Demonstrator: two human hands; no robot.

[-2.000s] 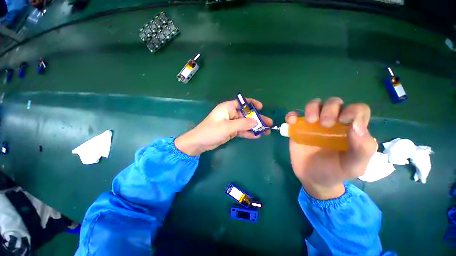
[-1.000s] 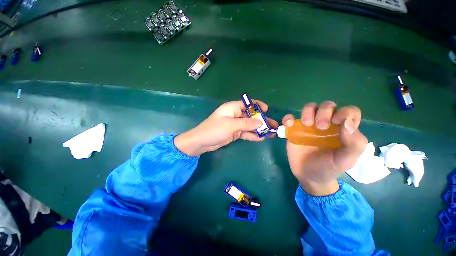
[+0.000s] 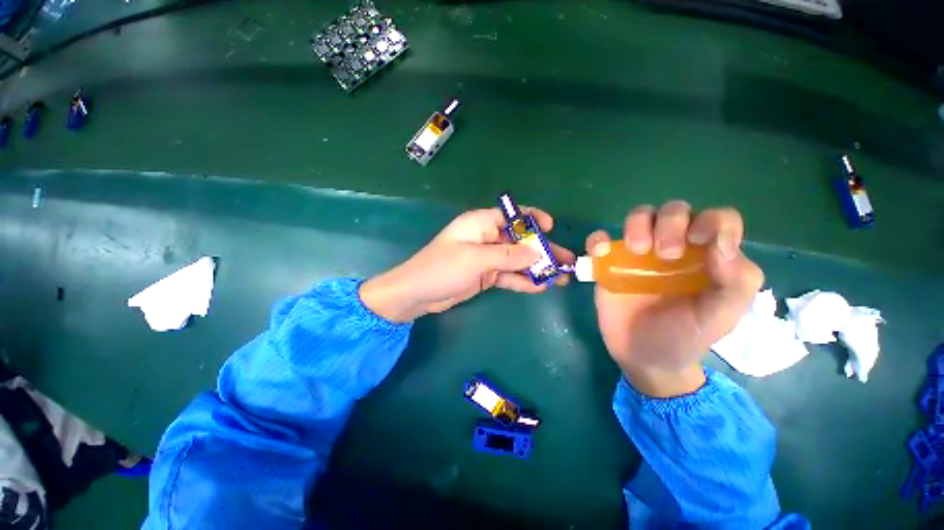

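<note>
My left hand [image 3: 471, 259] holds a small blue-framed unit [image 3: 530, 246] between thumb and fingers, its thin white end pointing up and left. My right hand [image 3: 673, 311] is closed around a squeeze bottle [image 3: 652, 269] of amber liquid, lying sideways in the fist. The bottle's white cap and thin nozzle point left, and the tip is at the lower right edge of the unit. Whether liquid comes out cannot be seen. Below the hands, another unit [image 3: 491, 400] lies on the bench against an empty blue frame [image 3: 502, 440].
A parts panel [image 3: 360, 47] and a unit without blue frame [image 3: 431, 138] lie on the belt. Blue units lie at far left [image 3: 78, 110] and right [image 3: 855, 199]. White wipes lie left [image 3: 176, 295] and right [image 3: 761, 340]. Blue frames [image 3: 921, 461] are piled at the right edge.
The nozzle tip has come closer to the held unit's lower edge since the earliest frame. The panel and unframed unit on the belt have shifted right in view. Both hands keep their holds.
</note>
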